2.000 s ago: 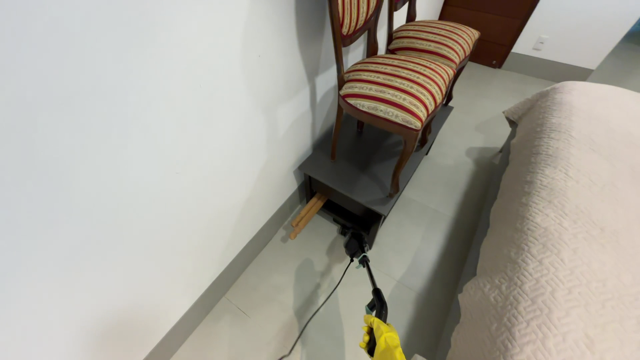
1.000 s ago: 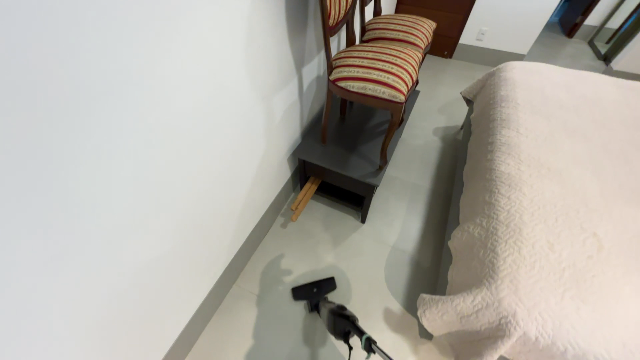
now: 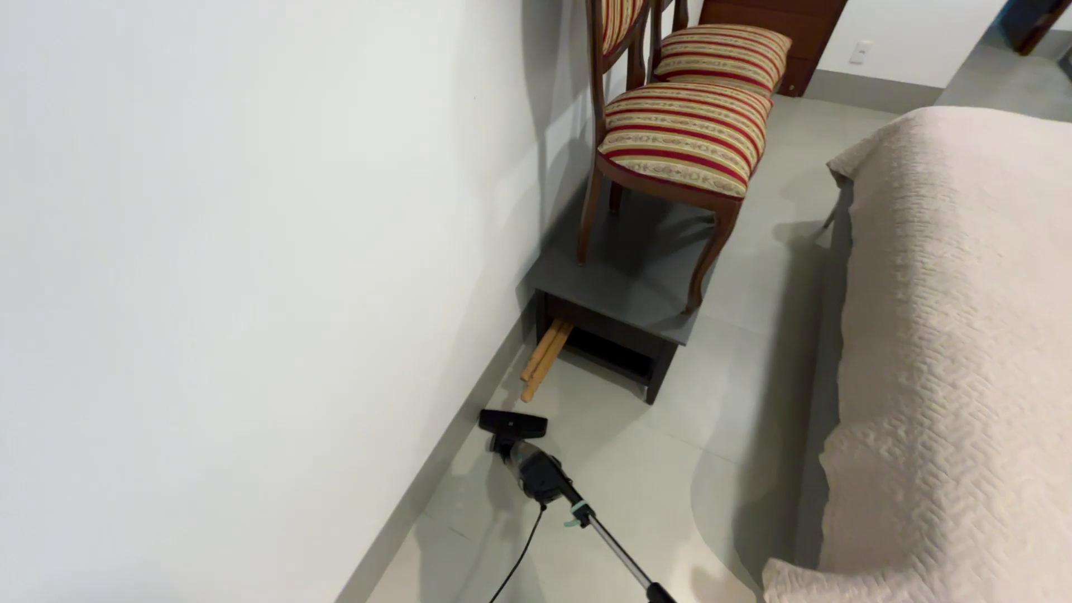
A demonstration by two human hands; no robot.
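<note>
A black stick vacuum cleaner [image 3: 540, 476] lies across the lower middle of the head view, its metal tube running down to the bottom edge. Its flat floor nozzle [image 3: 512, 424] rests on the tiles beside the grey baseboard, just below the ends of two wooden poles [image 3: 546, 362]. A thin black power cord [image 3: 523, 548] trails from the body down out of view. Neither of my hands shows; the grip end of the vacuum is cut off by the frame.
The poles stick out from under a dark grey low table [image 3: 620, 285]. On it stand wooden chairs with striped seats [image 3: 691, 134]. A bed with a pale quilted cover [image 3: 963, 360] is on the right, the white wall [image 3: 276, 251] on the left. Grey floor tiles [image 3: 670, 494] lie between.
The vacuum's nozzle has moved left toward the baseboard since one second ago. Two seconds ago the vacuum was by the low table's front, with a yellow-gloved hand on its handle; that hand is now out of view.
</note>
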